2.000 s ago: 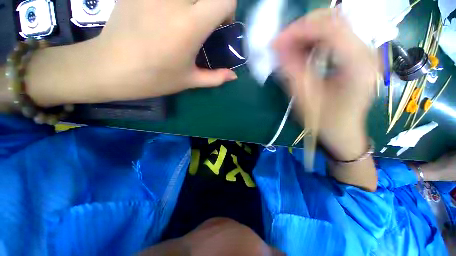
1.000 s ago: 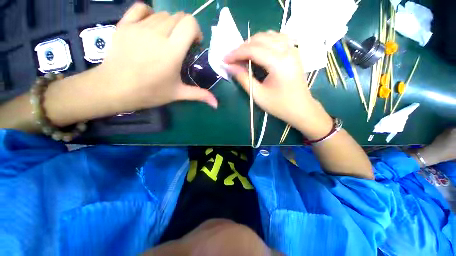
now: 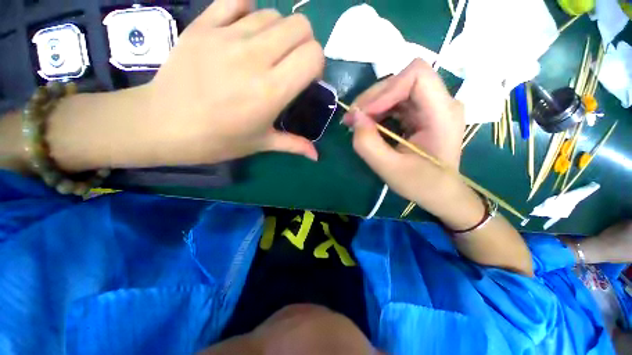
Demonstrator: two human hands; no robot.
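A smartwatch body with a black glass face and silver rim lies face up under my left hand, which grips it with thumb and fingers; its left part is hidden by the hand. My right hand holds a thin bamboo stick like a pencil. The stick's tip is at the watch's right edge. A white cloth lies just beyond the watch and my right hand.
A dark foam tray at left holds pale watch bodies. At right are more white wipes, loose sticks, a blue pen, a round dark vessel and orange caps. Another person's arm shows far right.
My right hand has let go of the white cloth, which now lies flat beyond it. The stick has swung from upright to slanting, with its tip on the watch's edge. My left hand keeps the watch.
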